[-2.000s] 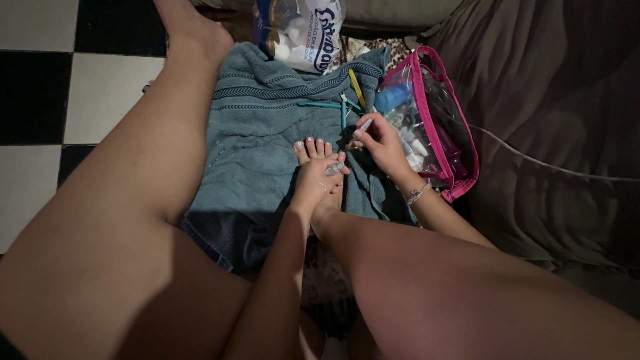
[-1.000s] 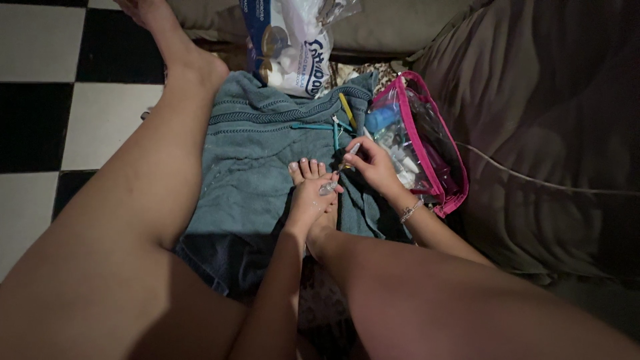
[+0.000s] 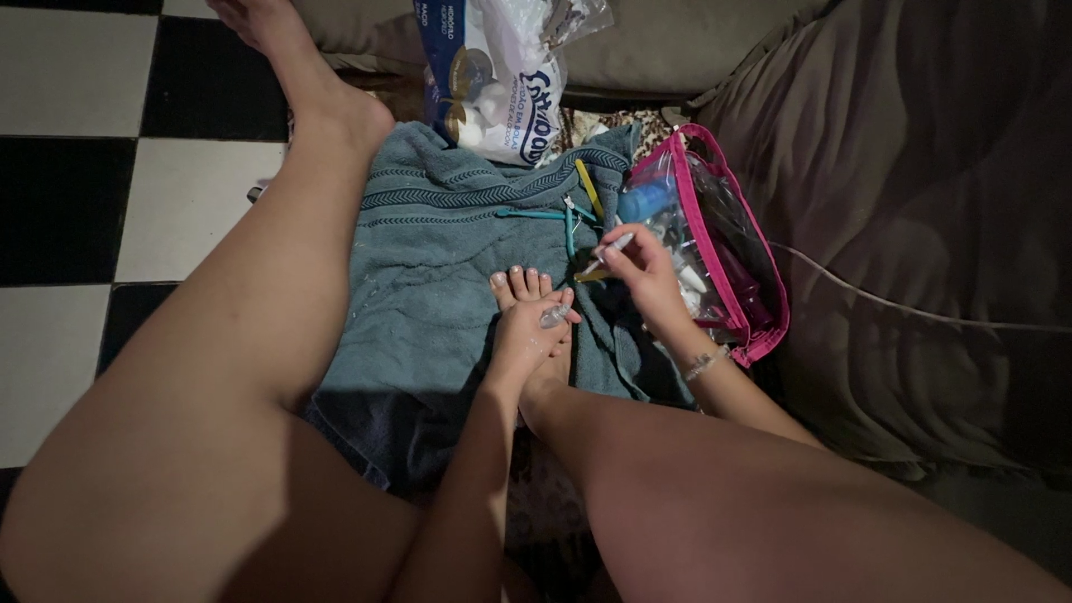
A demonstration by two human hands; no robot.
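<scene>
My left hand (image 3: 529, 335) lies on top of a bare foot (image 3: 548, 373), holding a small clear bottle (image 3: 554, 316) between its fingers. To its right and a little above, my right hand (image 3: 643, 268) grips the pale cap (image 3: 621, 242) of what looks like a nail polish brush, its thin stem angled down toward the toes without touching them. The toenails look pale. Under the foot is a blue-grey towel (image 3: 419, 276). Teal cuticle tools (image 3: 532, 214) and a yellow one (image 3: 589, 188) lie on the towel beyond the toes.
A clear zip bag with pink trim (image 3: 699, 226) holds a blue item and bottles, right of my right hand. A plastic bag of cotton balls (image 3: 502, 100) stands at the far towel edge. A sofa (image 3: 888, 209) with a pale cable (image 3: 879, 306) is at right, checkered floor tiles (image 3: 197, 209) at left.
My right hand with the brush has drawn a little away from the toes. My left hand stays on the foot with the bottle.
</scene>
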